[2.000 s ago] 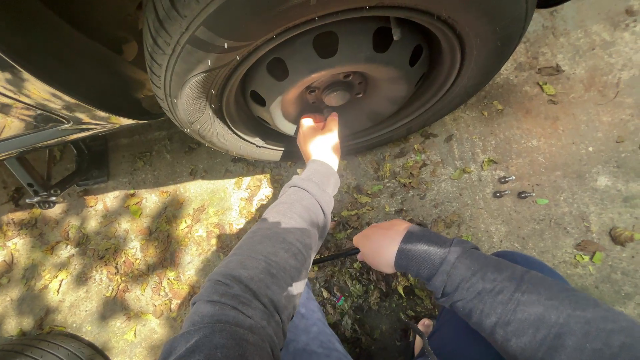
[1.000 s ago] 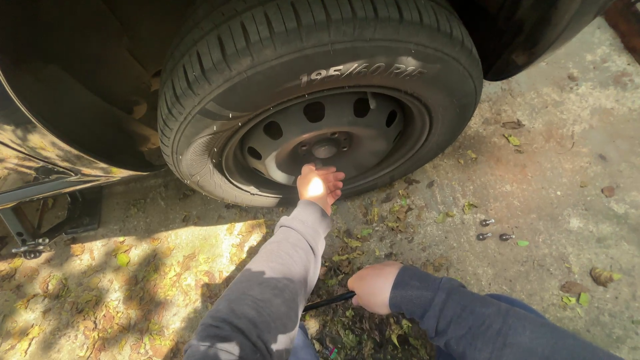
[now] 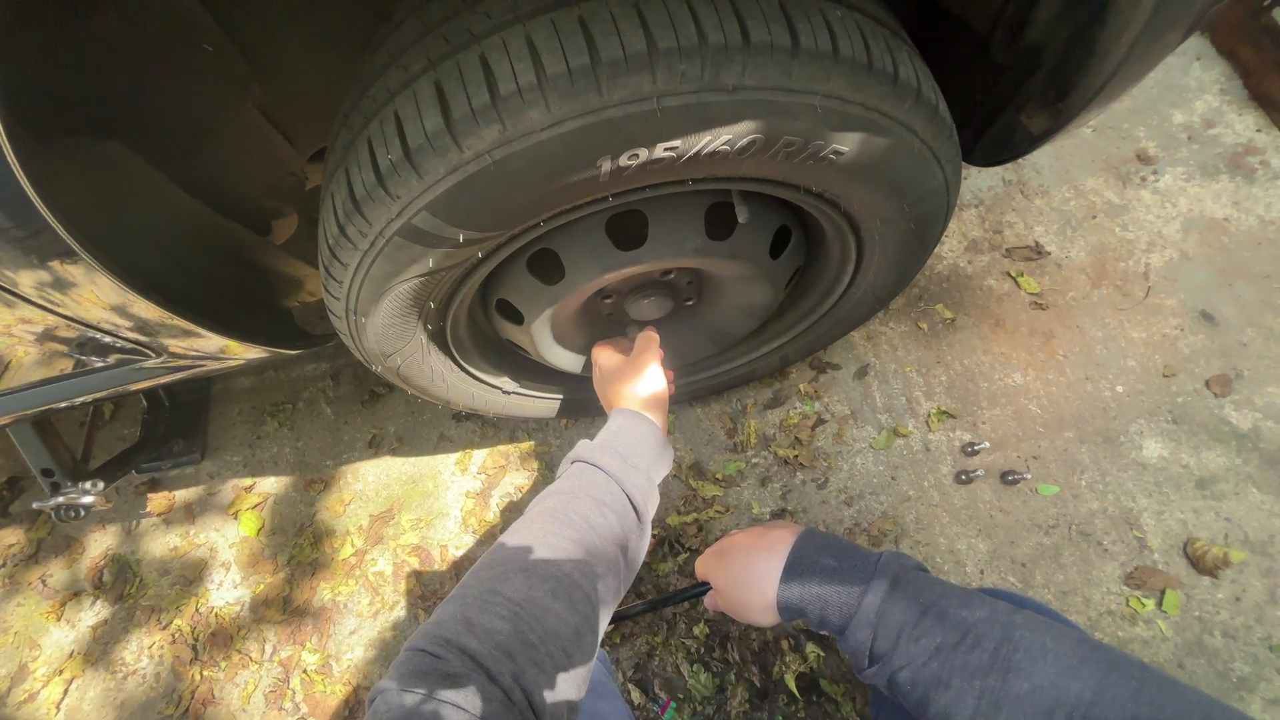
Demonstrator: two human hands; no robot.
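Note:
My left hand (image 3: 632, 375) reaches to the lower part of the steel wheel (image 3: 715, 315), with thumb and fingers drawn together just under the center hub (image 3: 650, 302). Its fingertips touch or nearly touch a lug hole there; whether they pinch a small part cannot be seen. The tire (image 3: 400, 225) surrounds the wheel. Lower down, my right hand (image 3: 748, 575) grips the end of a black bar (image 3: 660, 603), whose other end is hidden behind my left forearm. Three lug bolts (image 3: 970, 476) lie on the ground to the right of the tire.
A jack (image 3: 70, 490) stands under the car's sill (image 3: 130, 375) at the left. Dark bodywork (image 3: 1080, 70) overhangs the tire at the upper right. Dry leaves (image 3: 330, 560) are scattered over the concrete ground (image 3: 1100, 350).
My left hand was spread palm up below the hub one second ago; its fingers are now drawn in close to the hub. My right hand still holds the black bar. The view has shifted.

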